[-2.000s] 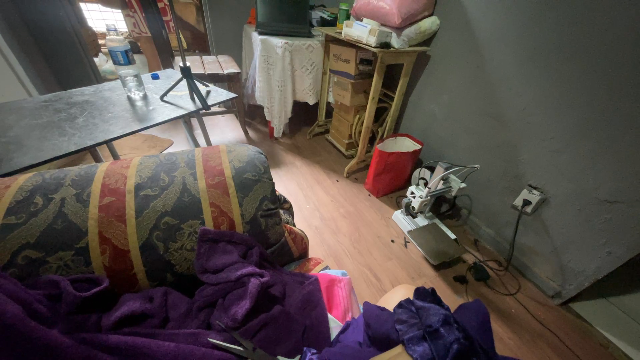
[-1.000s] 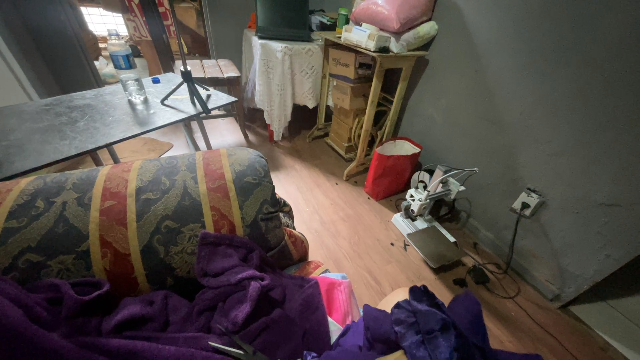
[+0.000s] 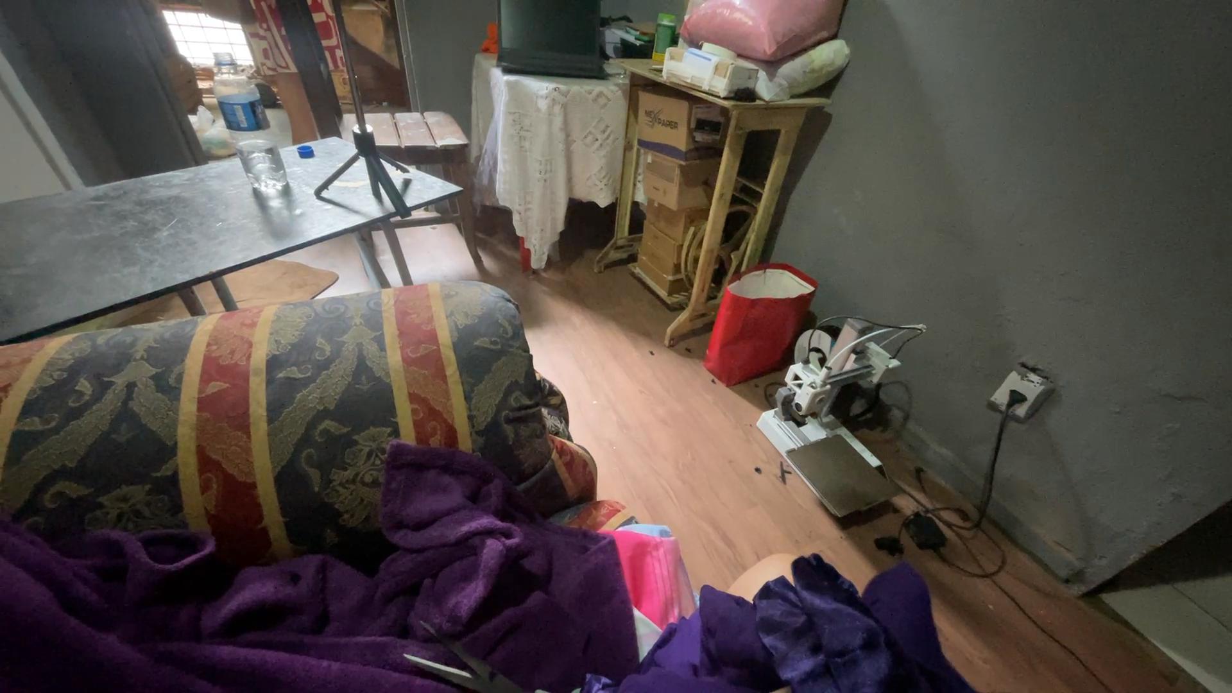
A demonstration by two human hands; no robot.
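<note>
Neither of my hands shows clearly enough to be made out. Purple fleece fabric [image 3: 481, 568] lies bunched against the striped sofa arm [image 3: 327, 404]. At the bottom edge, the blades of a pair of scissors [image 3: 467, 669] show in front of the fleece, spread apart; their handles are out of view. A shiny violet cloth [image 3: 818, 626] is heaped at the bottom right, over a bit of bare skin, perhaps a knee. Pink fabric [image 3: 650, 575] lies between the two purple cloths.
A small 3D printer [image 3: 828, 414] stands on the floor by the wall, its cables [image 3: 962, 529] trailing from a wall socket [image 3: 1022, 393]. A red bag [image 3: 760, 322] is beside a wooden stand [image 3: 727, 192]. At the left, a dark table [image 3: 173, 212] bears a small tripod [image 3: 366, 168] and bottle [image 3: 241, 101].
The shiny violet cloth at the bottom right has shifted and changed shape a little. The scissor blades stay near the bottom edge.
</note>
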